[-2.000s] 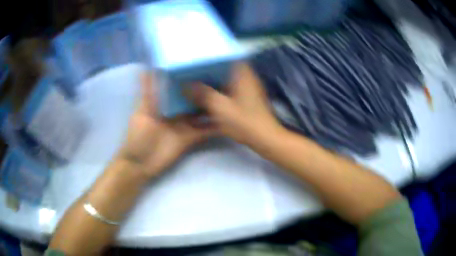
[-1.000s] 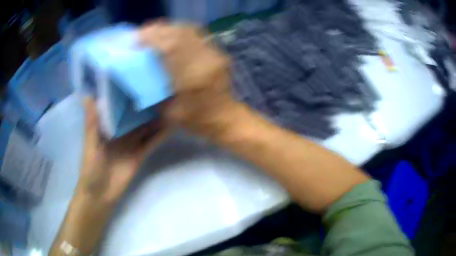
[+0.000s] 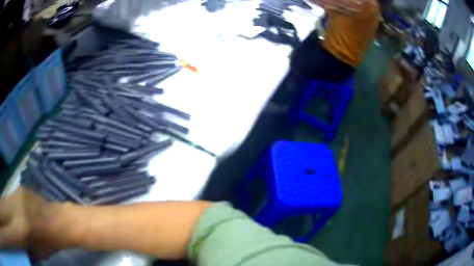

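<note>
My right hand (image 3: 18, 221) is blurred and cut off by the left edge of the picture, low down. A light blue piece of a carton (image 3: 14, 258) shows just below it in the bottom left corner; whether my fingers hold it cannot be told. My left hand is out of the picture. A large loose pile of black tubes (image 3: 104, 135) lies on the white-covered table (image 3: 228, 88), just beyond my right hand. Light blue cartons (image 3: 28, 101) stand in a row at the left edge.
A blue plastic stool (image 3: 306, 176) stands right of the table, with another blue stool (image 3: 327, 106) beyond. A person in orange (image 3: 353, 31) sits there. Brown shipping cartons (image 3: 413, 156) with small blue-white pieces line the green aisle. A red-yellow item (image 3: 189, 66) lies beside the tubes.
The view has swung to the right, bringing in the stools and aisle. My left hand and most of the light blue carton have left the picture; my right hand is now at the left edge.
</note>
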